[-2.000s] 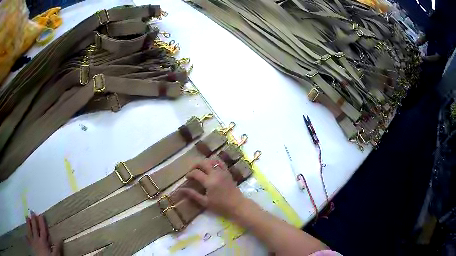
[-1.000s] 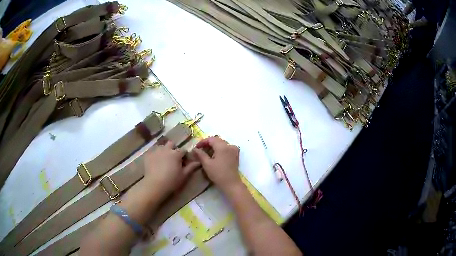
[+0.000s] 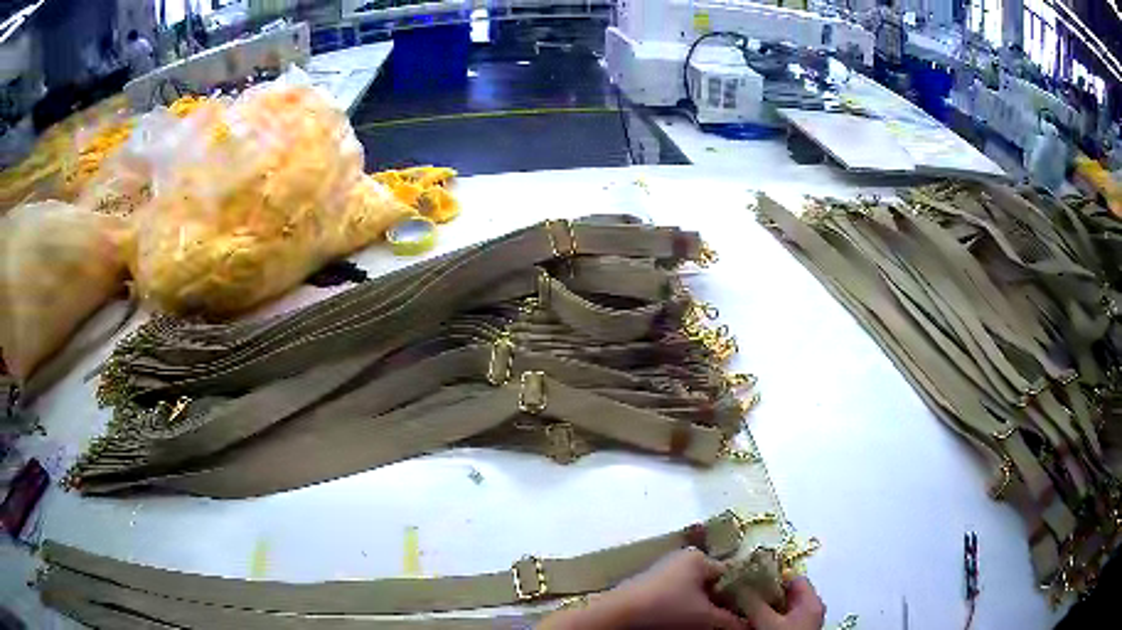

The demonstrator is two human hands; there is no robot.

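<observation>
At the bottom edge, my left hand [image 3: 687, 588] and my right hand [image 3: 796, 608] pinch the end of a khaki webbing strap [image 3: 748, 576], which is bent up between the fingers. A gold snap hook [image 3: 797, 549] sticks out just beyond it. My right hand is partly cut off by the picture's edge. Another strap [image 3: 369, 593] lies flat behind my left forearm, with a gold slide adjuster [image 3: 530, 577] and a dark brown band near its right end. The lower straps are partly hidden by my forearm and the edge.
A thick strap pile [image 3: 369, 369] lies behind the row. A second strap heap [image 3: 935, 320] covers the right side. Thread snips [image 3: 971, 566] lie at the lower right. Bulging bags with yellow pieces [image 3: 246, 203] and a tape roll [image 3: 411, 234] are at the back left. Machines stand behind.
The view has tilted up and swung left, showing the bags and factory floor. My left hand has moved from the adjusters to the strap ends, where both hands now hold one end.
</observation>
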